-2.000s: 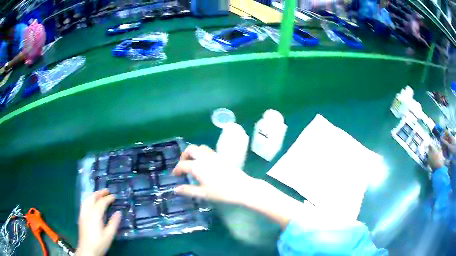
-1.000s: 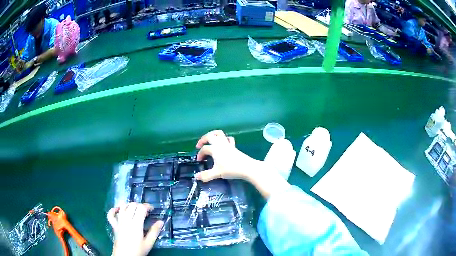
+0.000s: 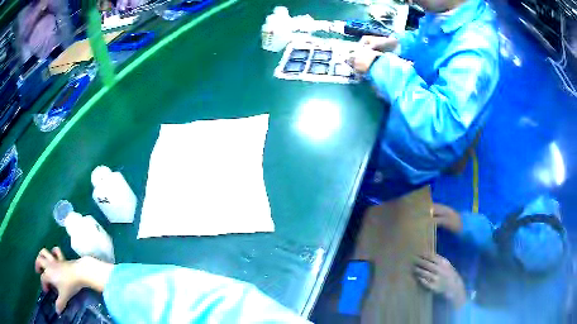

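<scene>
My right hand (image 3: pixel 63 273) is at the lower left, above the lens sheet pack (image 3: pixel 66 311), with its fingers spread and curved. No object shows in it. Only a dark corner of the pack is in view at the bottom edge. My left hand is out of the picture. A white bottle with its round cap flipped open (image 3: pixel 90 238) stands just beyond my right hand. A second white bottle with a handwritten mark (image 3: pixel 115 197) stands behind it. A white sheet (image 3: pixel 209 177) lies flat to the right of the bottles.
A person in light blue (image 3: pixel 436 95) at the bench's far right end has hands at another lens sheet (image 3: pixel 319 60). White bottles (image 3: pixel 276 28) stand beside it. A brown carton (image 3: pixel 395 253) and a blue item (image 3: pixel 354 286) are beyond the bench edge. Another person (image 3: pixel 538 240) is at lower right.
The view has swung right, so the bottles, sheet and my right hand now appear further left. My left hand and the orange air gun have left the picture. The neighbour and carton have come in.
</scene>
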